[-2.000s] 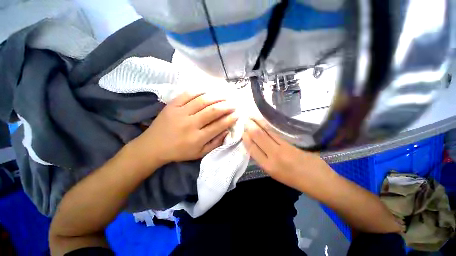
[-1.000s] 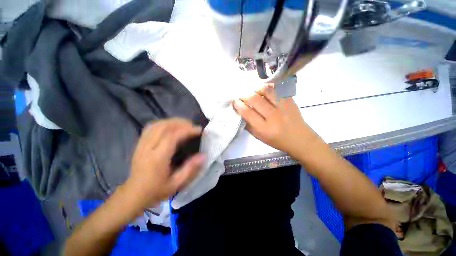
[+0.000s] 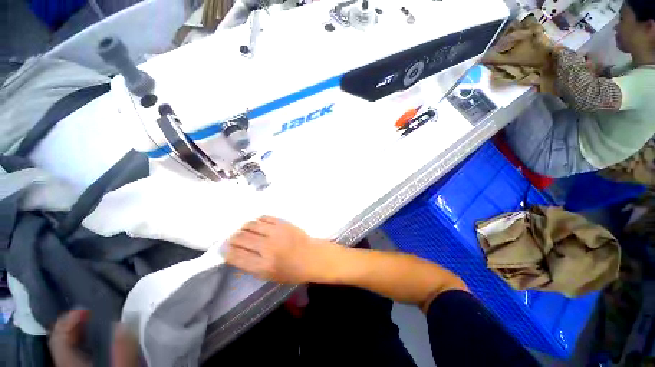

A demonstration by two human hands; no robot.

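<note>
The dark grey garment lies bunched at the left of the table. A white knit piece runs from it towards my right hand, and its end hangs over the table's front edge. My right hand lies flat on the white knit, fingers together, in front of the machine head. My left hand is blurred and cut off at the bottom left, over the grey garment; its fingers look apart, but its hold is unclear. The white JACK sewing machine stands behind the cloth.
Orange and black thread snips lie on the table right of the machine. A ruler-marked edge bounds the table. A blue bin with khaki cloth stands below right. A person sits at the upper right, beside more khaki cloth.
The view has swung right, showing the machine's length. My left hand has moved down and left, away from the white knit. My right hand is still on the white knit, now clear of the needle area.
</note>
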